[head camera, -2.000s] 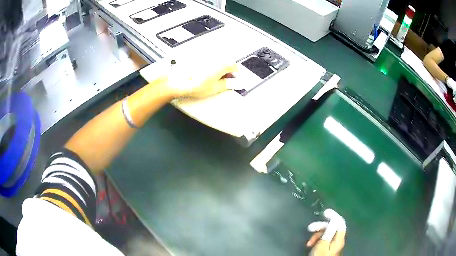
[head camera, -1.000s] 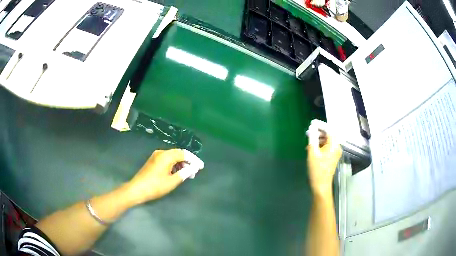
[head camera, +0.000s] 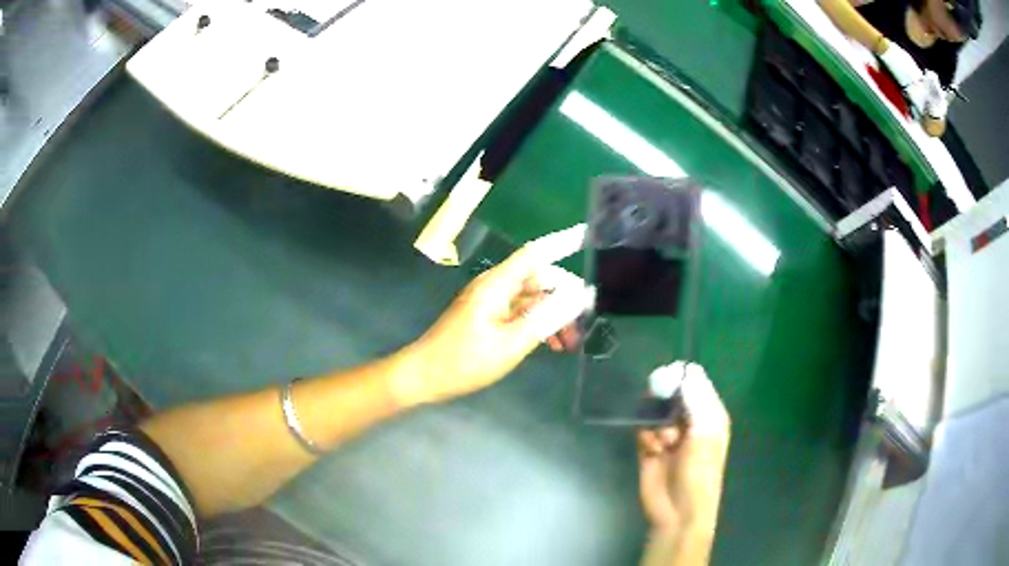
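Note:
A phone housing (head camera: 640, 282) is held up over the green mat, its camera rings at the far end, a black patch below them and a see-through lower part. My left hand (head camera: 503, 315), with white cots on its fingertips, grips the housing's left long edge. My right hand (head camera: 686, 442) holds its near right corner, with a white-cotted finger on top. Both palms are bare. The housing's underside is hidden.
A white plate (head camera: 332, 122) with small dark knobs lies at the upper left, part of another housing at its top. Yellowish tape (head camera: 454, 221) is at its corner. A black blister tray (head camera: 819, 111) and a person's gloved hand (head camera: 924, 94) are beyond; a white-grey box (head camera: 907, 321) is at right.
The view has swung left and back. The housing is now in both hands over the mat; one second ago no housing was seen in them. My hands have come close together.

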